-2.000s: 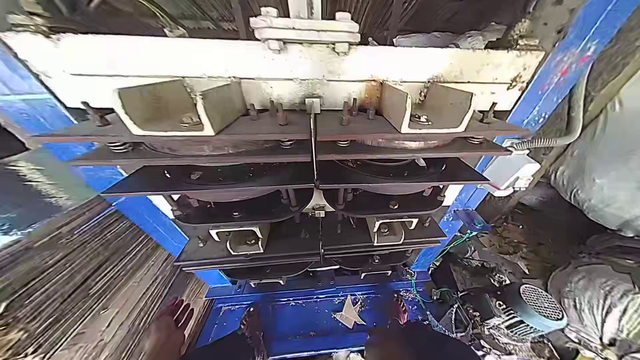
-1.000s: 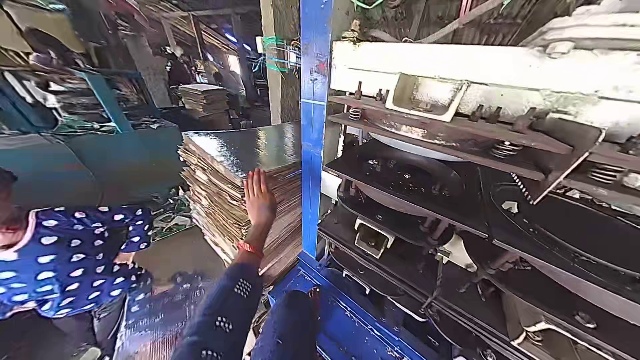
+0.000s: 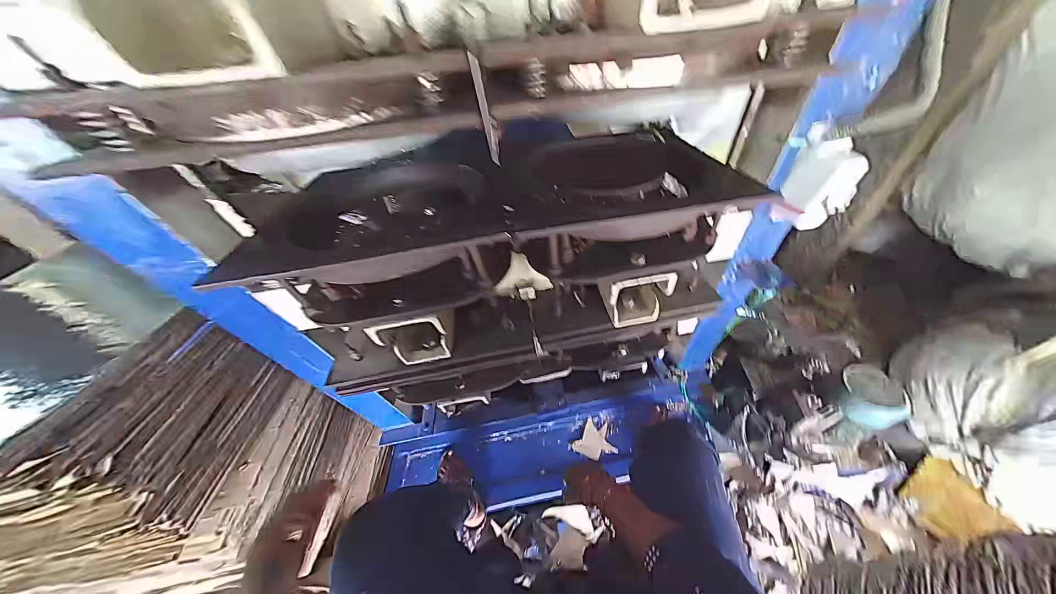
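My left hand [image 3: 290,532], badly blurred, is low at the left, beside the stack of thin sheets [image 3: 239,421]; whether it holds anything cannot be made out. My right hand [image 3: 587,485] is low in front of the machine's blue base [image 3: 528,450], close to a pale star-shaped scrap [image 3: 594,439]. Its fingers are blurred, and no held object can be made out. Ahead stands a press-like machine with a dark metal plate [image 3: 511,210] that has two round recesses. Under it are lower dark plates with pale metal brackets [image 3: 642,301]. My knees are below, one on each side of loose scraps.
Blue upright posts [image 3: 272,330] flank the machine. Heaped scraps [image 3: 825,503] and a yellowish piece [image 3: 953,499] lie at the right, near large pale sacks [image 3: 982,165]. A white box [image 3: 833,181] is fixed by the right post.
The view has swung back from the stack to the machine. My left hand lay flat on top of the stack one second ago and is now low beside it. A wider gap shows above the dark plate than two seconds ago.
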